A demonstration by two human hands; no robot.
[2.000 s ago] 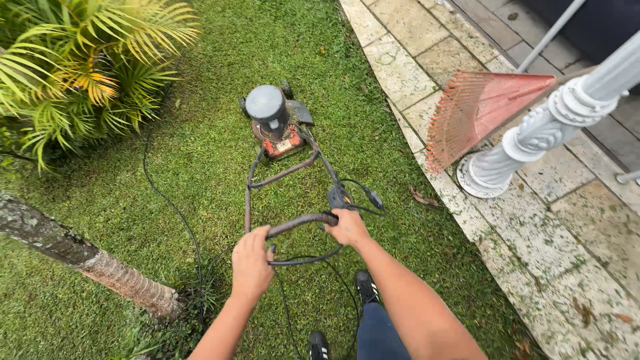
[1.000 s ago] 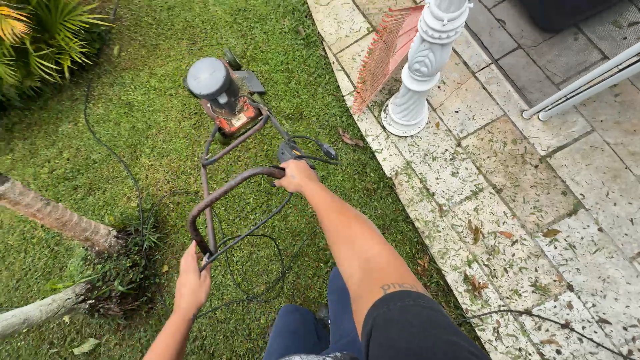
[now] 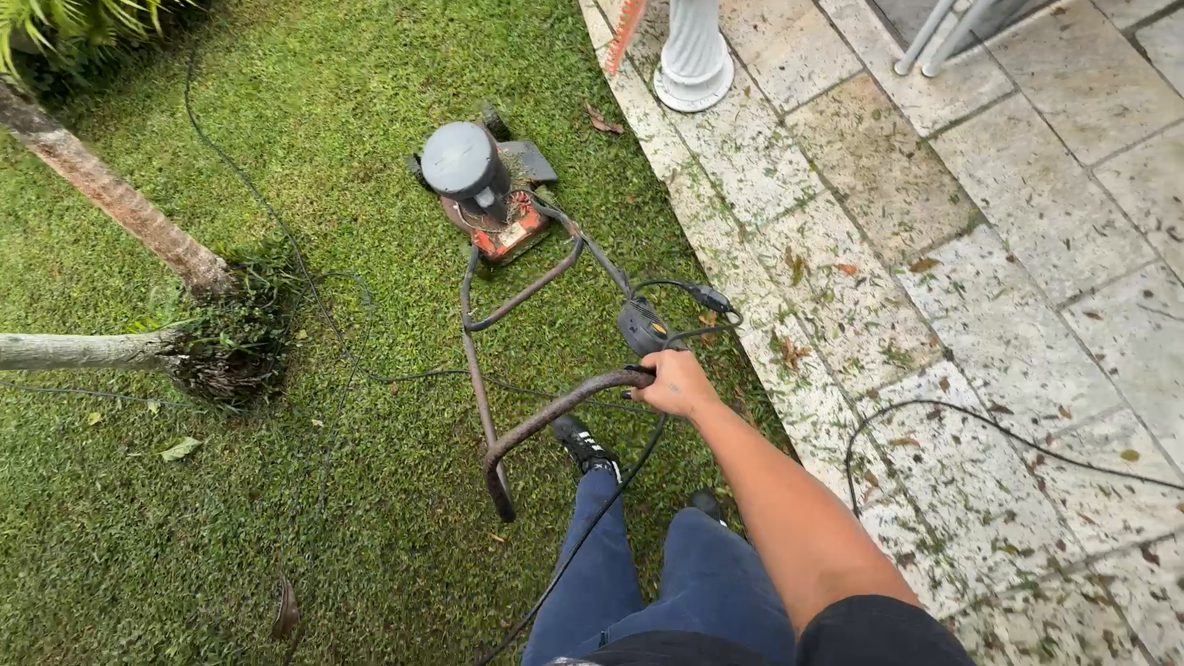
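Observation:
My right hand [image 3: 677, 383] is closed around the right end of the brown metal handlebar [image 3: 546, 412] of an electric lawn mower [image 3: 481, 190], just below its black switch box [image 3: 641, 326]. A black plug connection [image 3: 710, 297] hangs beside the box. The mower, with a round grey motor cover and a worn orange deck, stands on the grass ahead. From the switch area a black power cord [image 3: 592, 546] runs down past my legs. My left hand is out of view, and the left side of the handlebar has no hand on it.
Two tree trunks [image 3: 120, 190] [image 3: 88, 351] rise at the left, with a cord [image 3: 264, 203] lying on the grass near them. At the right are stone paving [image 3: 888, 305] with clippings, a white column base [image 3: 694, 79], part of an orange rake [image 3: 625, 35] and another cord stretch [image 3: 999, 430].
My left hand, on the handlebar's left side in the earlier frames, has left it and gone out of view. My right hand stays near the switch box. The view has shifted.

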